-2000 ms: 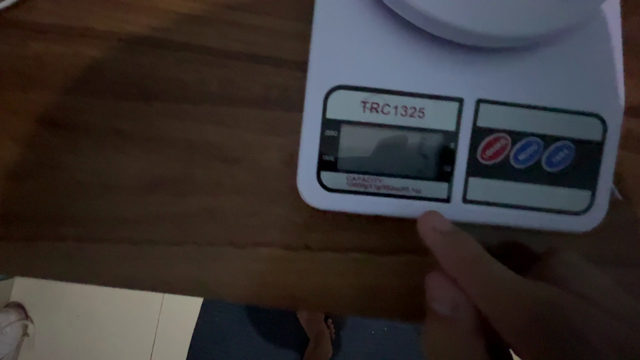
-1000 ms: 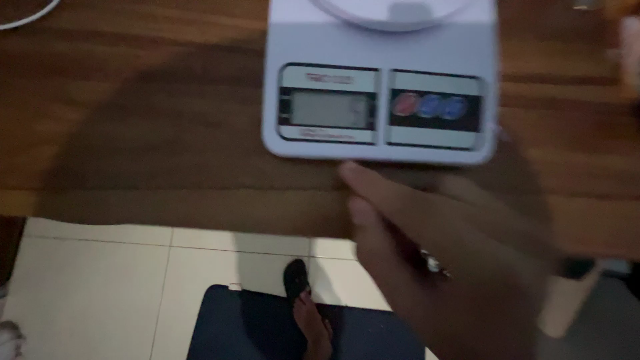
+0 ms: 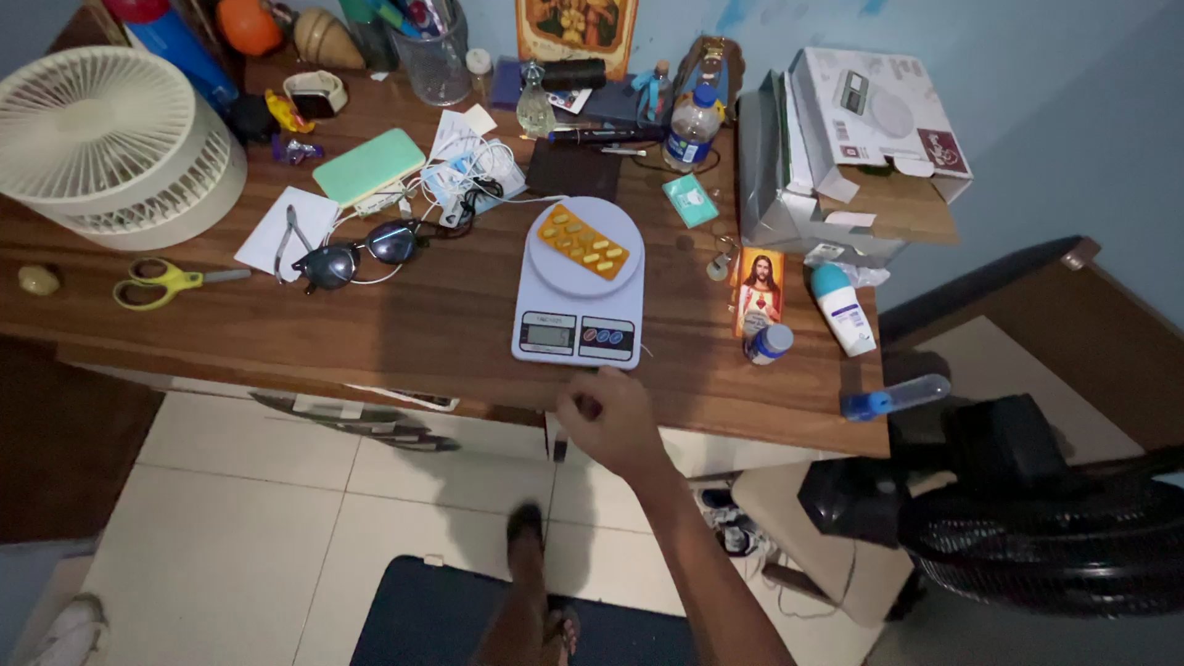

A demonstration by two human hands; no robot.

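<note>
A white digital kitchen scale (image 3: 578,296) stands on the wooden desk (image 3: 444,324) near its front edge. On its round platform lies an orange blister pack of pills (image 3: 583,242), tilted down to the right. The scale's small display is on, but its figures are too small to read surely. My right hand (image 3: 606,421) is at the desk's front edge, just below the scale, with its fingers curled; whether anything is inside them is hidden. My left hand is out of view.
Left of the scale lie sunglasses (image 3: 356,256), yellow scissors (image 3: 171,281) and tangled white cables (image 3: 472,166). To the right stand a small capped bottle (image 3: 770,343), a roll-on deodorant (image 3: 844,310) and an opened box (image 3: 860,139). A black fan (image 3: 1045,536) is beside the desk.
The view has pulled far back from the scale, so most of the desk now shows. My right hand remains by the scale's front edge, its fingers now more curled.
</note>
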